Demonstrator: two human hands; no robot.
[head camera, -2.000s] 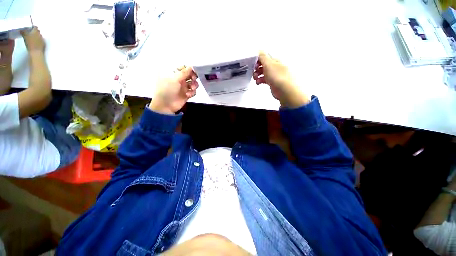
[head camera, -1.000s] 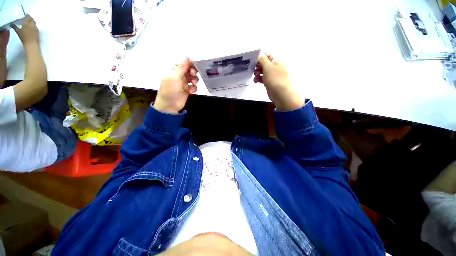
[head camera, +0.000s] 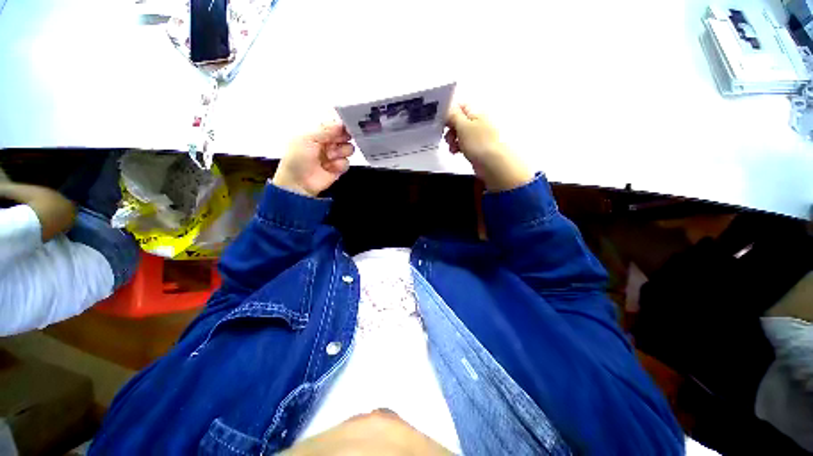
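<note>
A white retail box (head camera: 397, 125) with a dark purple-and-black product picture is held tilted above the table's near edge. My left hand (head camera: 316, 158) holds its left side with bent fingers. My right hand (head camera: 481, 142) holds its right side near the upper corner. The back of the box and the fingertips behind it are hidden.
A smartphone (head camera: 210, 31) lies on a patterned pouch at the upper left, its strap (head camera: 203, 125) hanging over the table edge. Printed boxes (head camera: 758, 53) are stacked at the far right. A yellow-and-clear bag (head camera: 178, 209), a red stool (head camera: 147, 289) and a neighbour's arm (head camera: 45, 209) are left.
My hands still hold the box, which has shifted slightly left and up in view. The neighbour's hands at the left have moved off the table and the white item is gone from view.
</note>
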